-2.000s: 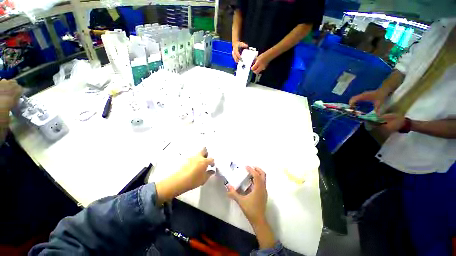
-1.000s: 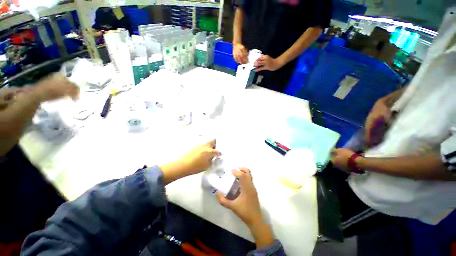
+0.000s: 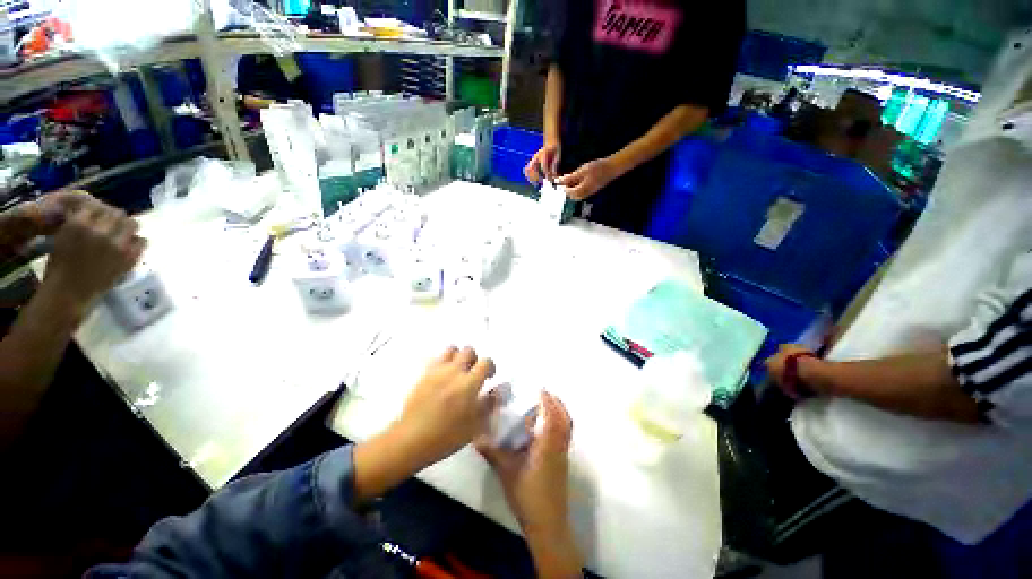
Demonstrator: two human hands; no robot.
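A white plug adapter (image 3: 512, 425) is between my two hands, just above the white tabletop near the front edge. My left hand (image 3: 450, 398) is at its left side, back of the hand up, and hides its left part. My right hand (image 3: 536, 452) holds it from the right, fingers and thumb around the side. Several more white adapters stand in a group on the table, one (image 3: 323, 292) with its round socket face showing. Small details on the held adapter are blurred.
A dark-handled screwdriver (image 3: 261, 260) lies left. Retail boxes (image 3: 419, 147) stand at the back. A teal pad (image 3: 702, 328), pens (image 3: 626, 348) and a whitish bottle (image 3: 668, 402) are right. An orange-handled tool (image 3: 436, 568) is low by my lap. Other people stand behind, right and left.
My hands and the adapter have shifted slightly, and the adapter is now more covered by fingers. The teal pad and pens, earlier in the right person's hands, lie on the table. The left person's hands have moved.
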